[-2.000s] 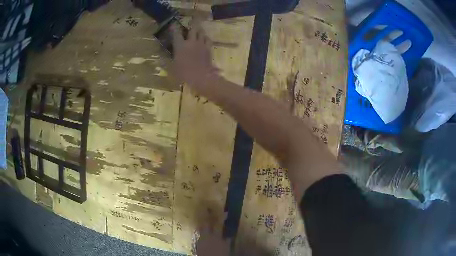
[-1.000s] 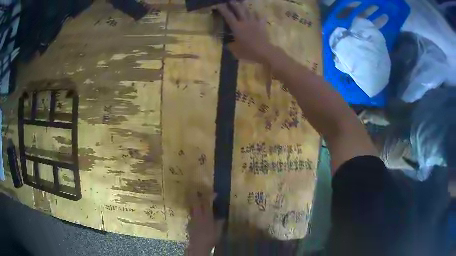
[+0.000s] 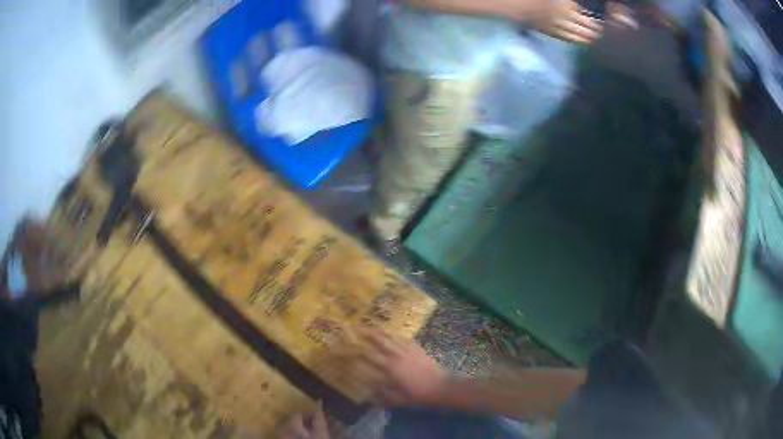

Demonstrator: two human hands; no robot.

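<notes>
A long flat black strip (image 3: 227, 309) lies across the worn plywood table (image 3: 202, 193), and its near end is at the lower middle. My right hand (image 3: 391, 364) is blurred, low over the table just beside that near end. My left hand (image 3: 305, 424) is cut off by the bottom edge, with only some fingertips showing close to the strip. Blur hides whether either hand grips the strip. The strip's far end meets a dark piece (image 3: 120, 167) at the table's upper left.
A blue plastic stool (image 3: 330, 159) with a white bundle (image 3: 313, 90) stands beyond the table. A person in light trousers (image 3: 429, 129) is near it, hands at the top. A green slab (image 3: 481, 231) and pale ledge (image 3: 717, 223) are at right. A blurred skin-coloured shape (image 3: 34, 249) is far left.
The view has swung right and tilted, bringing in the green slab and the other person. My right hand has moved from the strip's far end to near its near end.
</notes>
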